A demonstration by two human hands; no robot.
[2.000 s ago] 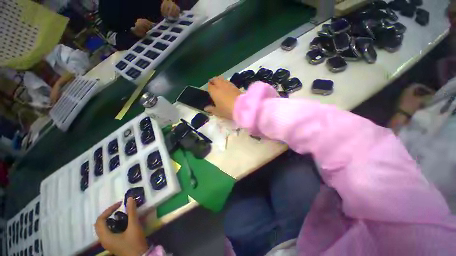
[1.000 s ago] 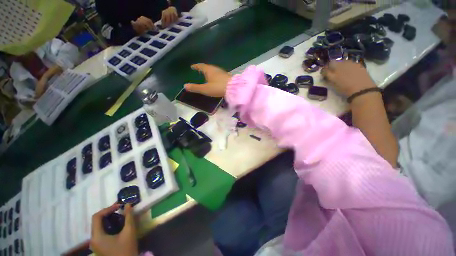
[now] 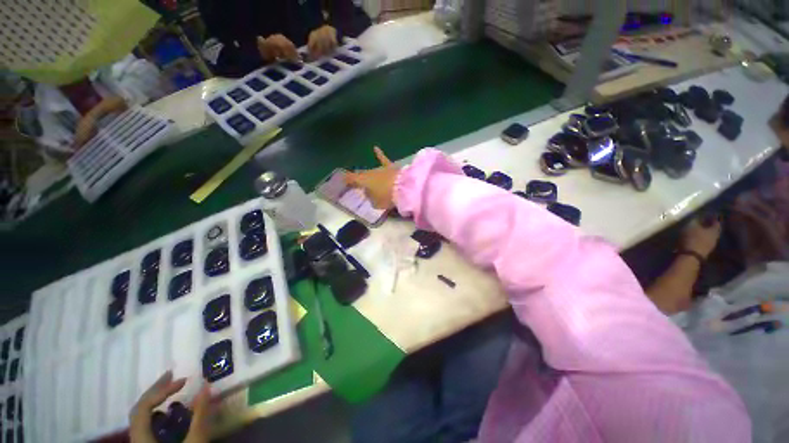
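Note:
My right hand (image 3: 374,185), in a pink sleeve, lies over a smartphone (image 3: 346,201) with a lit screen; its fingers are apart and it holds nothing. My left hand (image 3: 164,407) is at the bottom edge, partly cut off, with glossy black units (image 3: 171,422) between its fingers. It is at the front edge of the white tray (image 3: 169,333), whose pockets hold several black units on the right side; its left pockets show none. A crumpled white wipe (image 3: 398,253) lies on the bench, right of a dark clump (image 3: 333,264).
A dispenser bottle (image 3: 272,184) stands behind the tray. A slim tool (image 3: 323,324) lies on the green mat (image 3: 359,350). Loose black units (image 3: 636,138) are piled at the right. A dark green conveyor (image 3: 415,104) runs behind. Coworkers' hands (image 3: 298,45) are opposite; another person's arm (image 3: 683,272) is at right.
The smartphone's screen has lit up and my right hand has come down over it. The neighbour's hand has left the pile. My left hand with the units is lower in view.

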